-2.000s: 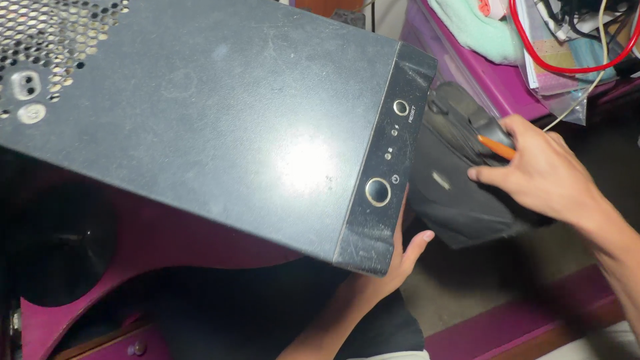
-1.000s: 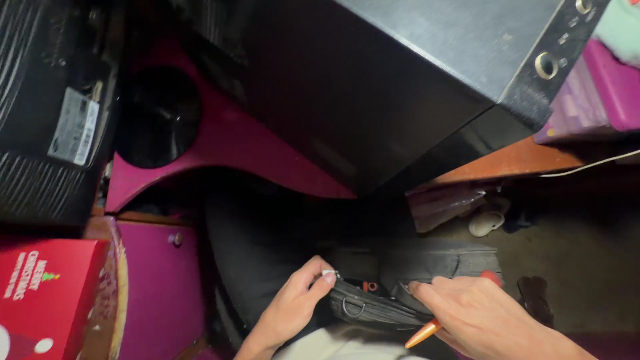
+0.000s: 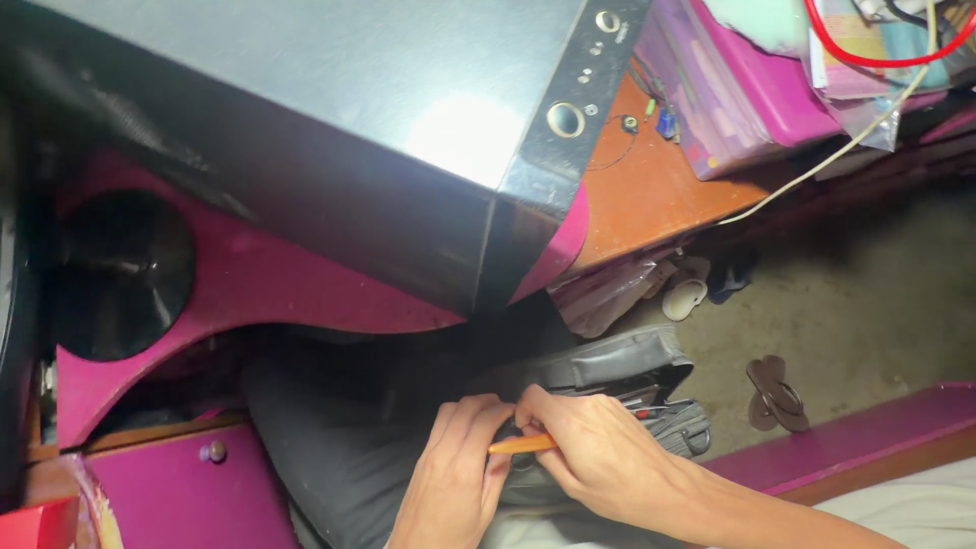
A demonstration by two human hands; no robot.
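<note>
My right hand [image 3: 591, 446] is closed around an orange, pen-like tool [image 3: 522, 444], whose tip points left toward my other hand. My left hand [image 3: 465, 457] touches it at the fingertips; its fingers are bent, and whatever lies between them is hidden. Just behind and right of both hands, a black tool bag [image 3: 625, 362] lies open over my lap, with several tools inside, one with a red part [image 3: 646, 413]. Above the hands stands a black computer case [image 3: 328, 84], its front panel with round buttons facing right.
The case rests on a magenta and orange desk [image 3: 656, 198] with a round black part [image 3: 126, 274] at left. A clear plastic box with a pink lid [image 3: 770, 76] holds cables and papers. Sandals [image 3: 778, 393] lie on the floor, and a white cable [image 3: 831, 164] hangs by the desk edge.
The bag was in my right hand at the case's front; then both hands held it open at my lap. Now my hands have come together in front of it. The view has shifted.
</note>
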